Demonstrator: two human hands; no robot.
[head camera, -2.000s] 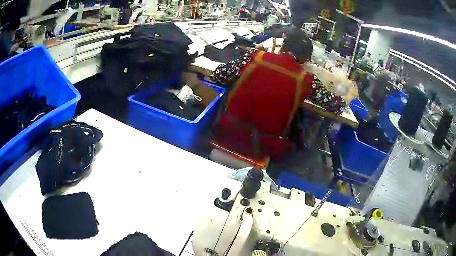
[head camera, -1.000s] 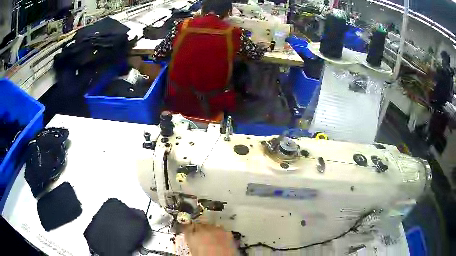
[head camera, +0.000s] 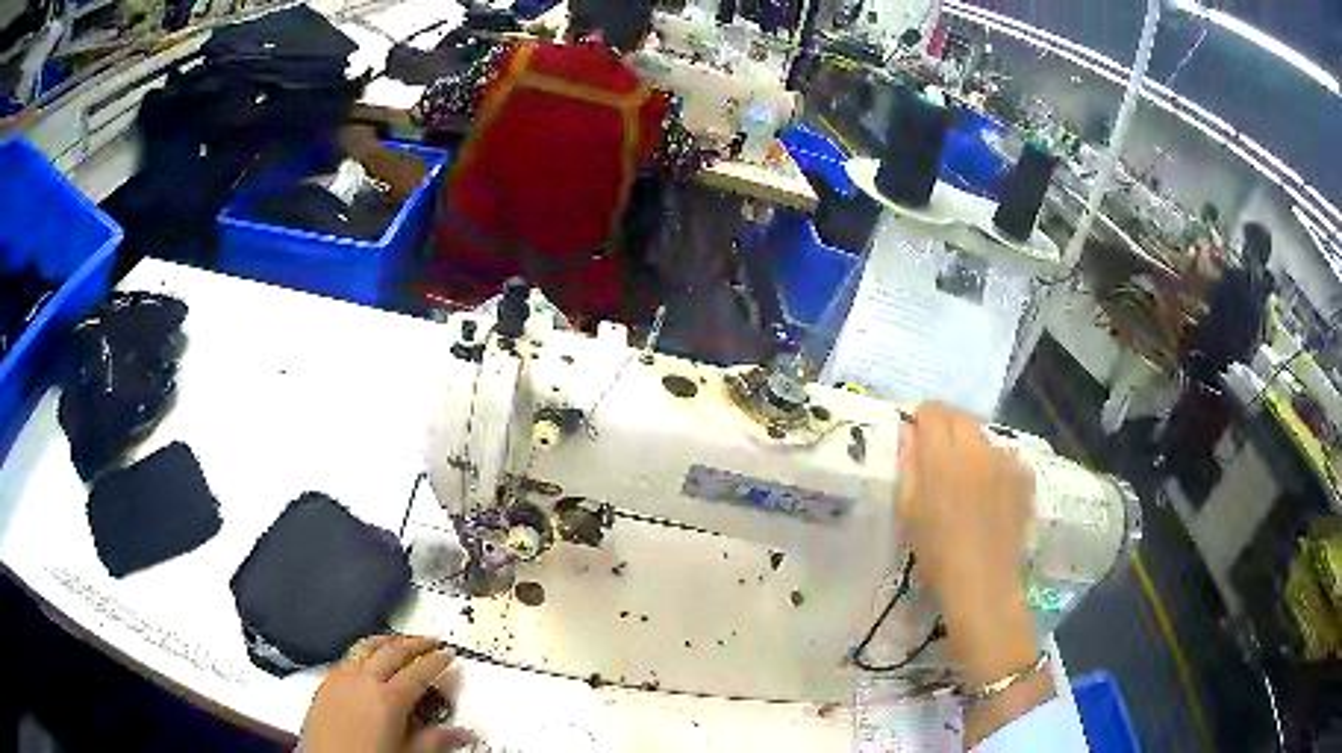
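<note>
A black rounded fabric panel (head camera: 321, 577) lies on the white table left of the off-white sewing machine (head camera: 707, 441). A smaller black panel (head camera: 153, 509) lies further left. My left hand (head camera: 380, 700) is at the table's front edge, just below the larger panel, cut off by the picture's bottom edge. A small dark thing shows by its fingers; I cannot tell whether it is held. My right hand (head camera: 964, 515) lies over the top of the machine arm towards its right end. Whether it grips the arm is unclear. The needle area (head camera: 501, 544) is blurred.
A crumpled shiny black pile (head camera: 121, 375) lies at the table's left. Blue bins (head camera: 317, 265) stand beyond and left of the table. A person in red (head camera: 545, 162) sits beyond the machine. Black thread cones (head camera: 913, 147) stand behind it. A black cord (head camera: 890, 625) hangs at the machine's right.
The view has swung right and shifted. My right hand has moved from the needle area to the top of the machine arm. My left hand has come into view below the larger panel.
</note>
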